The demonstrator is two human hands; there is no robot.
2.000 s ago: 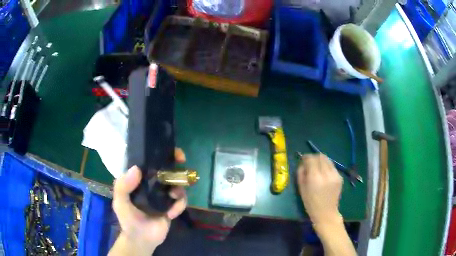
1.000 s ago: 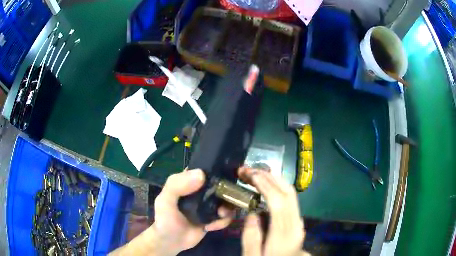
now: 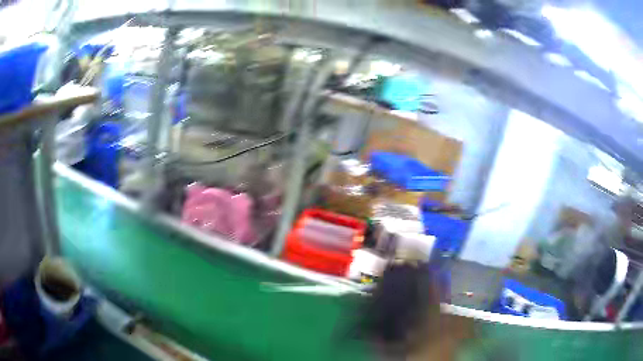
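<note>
A dark, strongly blurred shape that looks like the black lock housing (image 3: pixel 398 303) is at the lower middle right, over the green belt. A white strip (image 3: pixel 310 288), like its cable, sticks out to the left. My right hand (image 3: pixel 437 338) shows as a skin-coloured blur at the housing's lower right, against the bottom edge, and appears to hold it. Its fingers cannot be made out. The brass cylinder is not visible. My left hand is not in view.
The green conveyor belt (image 3: pixel 211 296) crosses the lower view. The white grease pot (image 3: pixel 58 285) is at lower left. Beyond the belt are posts, a pink cloth (image 3: pixel 218 211), a red crate (image 3: pixel 324 242) and a blue bin (image 3: pixel 529 300). A blurred person (image 3: pixel 613 268) is at far right.
The view has swung right and up from the bench to the conveyor. The housing has gone from over the bench to over the belt. My left hand has left the picture.
</note>
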